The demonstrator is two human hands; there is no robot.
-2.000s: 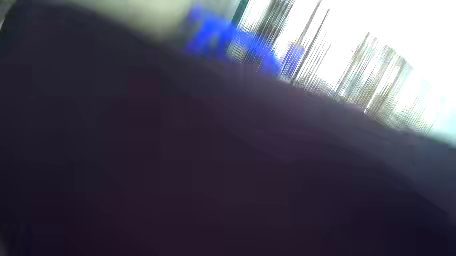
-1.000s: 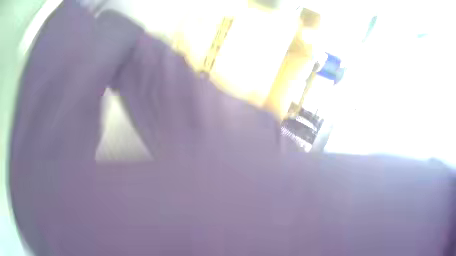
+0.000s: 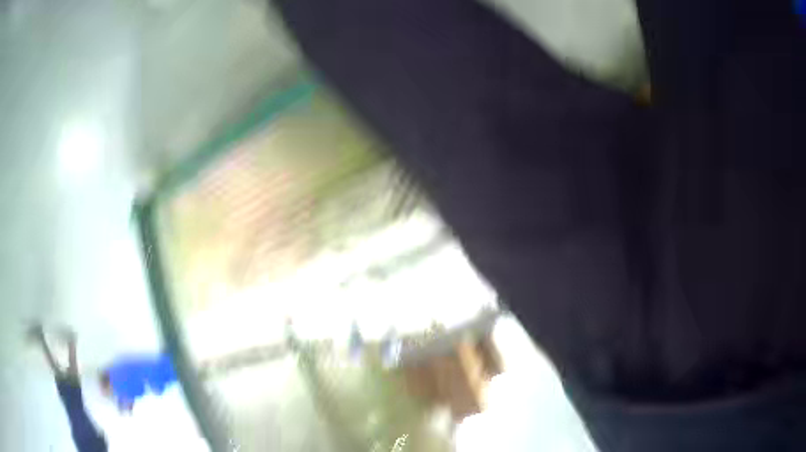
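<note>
The wearer's dark clothing fills the right side and much of the middle of the view. It looks like a sleeve or trouser leg; which one I cannot tell. Nearest beside it is a blurred green-framed rack or cage with pale brownish contents behind the frame. Neither my left hand nor my right hand can be made out, and no held item shows. The picture is tilted and strongly blurred.
A smooth shiny grey-green floor shows at the left. A bright blue object and a dark upright-looking shape, perhaps a person's leg, are at the lower left. Brown shapes like cartons are at the lower middle.
The view has swung and tilted. The dark clothing has shifted from the lower part to the right, and the green frame and floor now show at the left.
</note>
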